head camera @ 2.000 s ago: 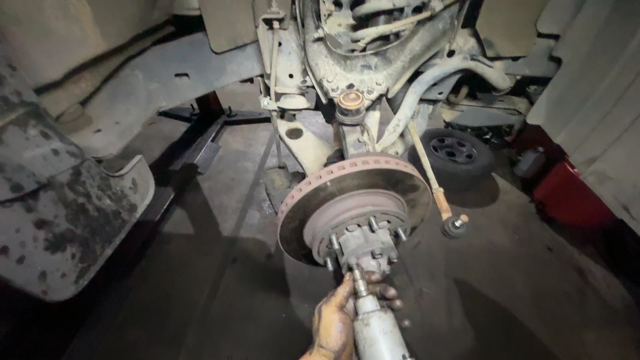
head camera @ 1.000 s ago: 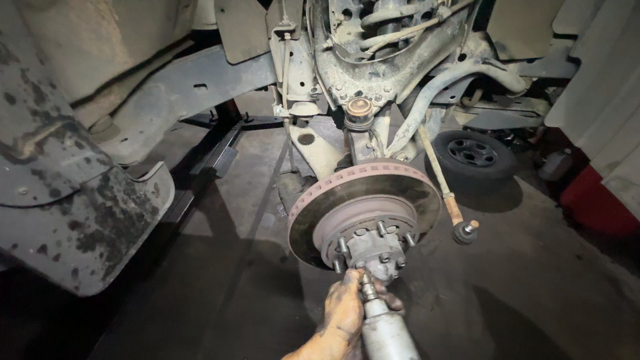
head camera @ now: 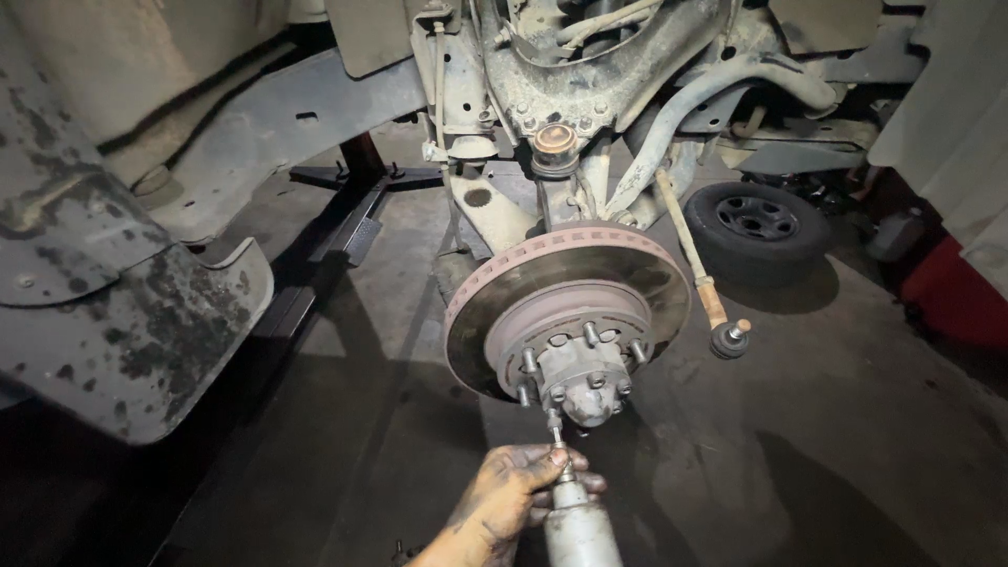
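Note:
My left hand (head camera: 516, 488), with dark-smeared fingers, is closed around the narrow front end of a silver power tool (head camera: 583, 535), its thumb nearest me. From the tool a slim driver bit (head camera: 556, 433) points up to the lower left edge of the wheel hub (head camera: 587, 386); whether it is seated in a bolt there I cannot tell. The hub carries socket-head bolts and bare wheel studs (head camera: 591, 334). Behind it is the brake disc (head camera: 669, 291), rusty at its vented rim. The tool's rear end is cut off by the bottom edge, and my right hand is out of sight.
A tie rod end (head camera: 728, 339) hangs free to the right of the disc. Above are a ball joint (head camera: 555, 148) and a control arm (head camera: 598, 87). A wheel with tire (head camera: 756, 224) lies on the floor behind. A lift arm (head camera: 315, 268) and a mud flap (head camera: 150, 346) are at left.
My fingers sit a little farther back from the hub than one second ago, and more of the bit shows between them and the hub. The hand has stayed closed on the tool.

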